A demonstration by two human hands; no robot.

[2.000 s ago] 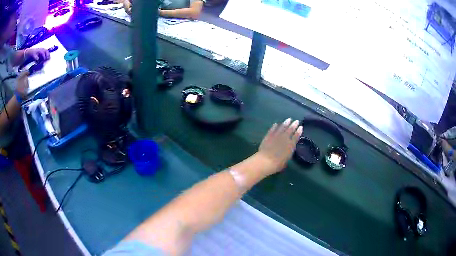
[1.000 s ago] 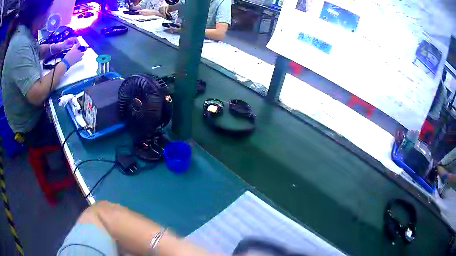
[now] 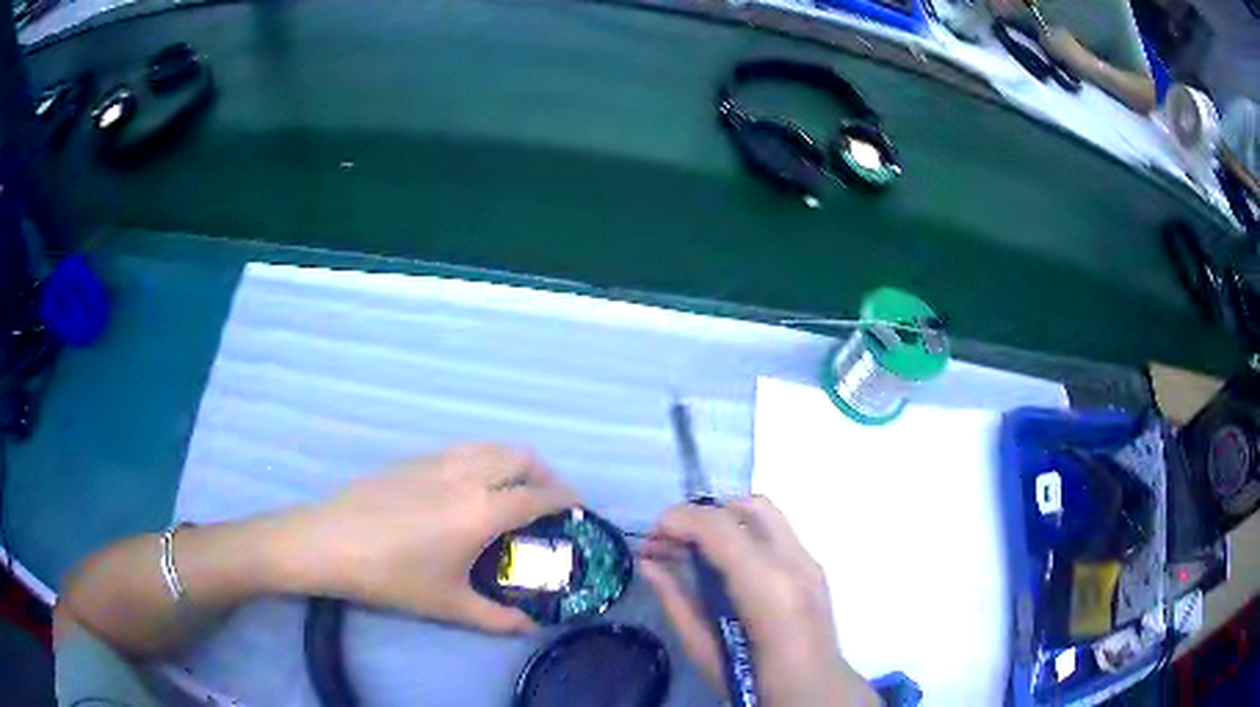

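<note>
Black headphones lie on the white foam sheet (image 3: pixel 359 373), the headband (image 3: pixel 329 656) cut off by the bottom edge. My left hand (image 3: pixel 442 532) holds the open ear cup (image 3: pixel 597 564), which shows a green circuit board and a silvery-white battery (image 3: pixel 536 565). The other ear cup (image 3: pixel 594 671), plain black, lies nearer me. My right hand (image 3: pixel 746 587) holds the dark soldering iron (image 3: pixel 708 553), its metal barrel pointing up and away; its tip is blurred. My right fingertips are beside the board's right edge; thin wires there are too blurred to tell.
A green-flanged solder spool (image 3: pixel 891 356) stands at the back, its strand reaching left. A white paper sheet (image 3: pixel 884 511) and blue tray (image 3: pixel 1020 553) are at right. A blue cup (image 3: pixel 75 301) is far left. The conveyor belt (image 3: pixel 525 180) carries more headphones (image 3: pixel 788 145). A person's arm shows top right.
The view has swung right and down to the foam. My left hand, earlier reaching over the belt, now holds an open ear cup on the foam. My right hand with the iron has come into view.
</note>
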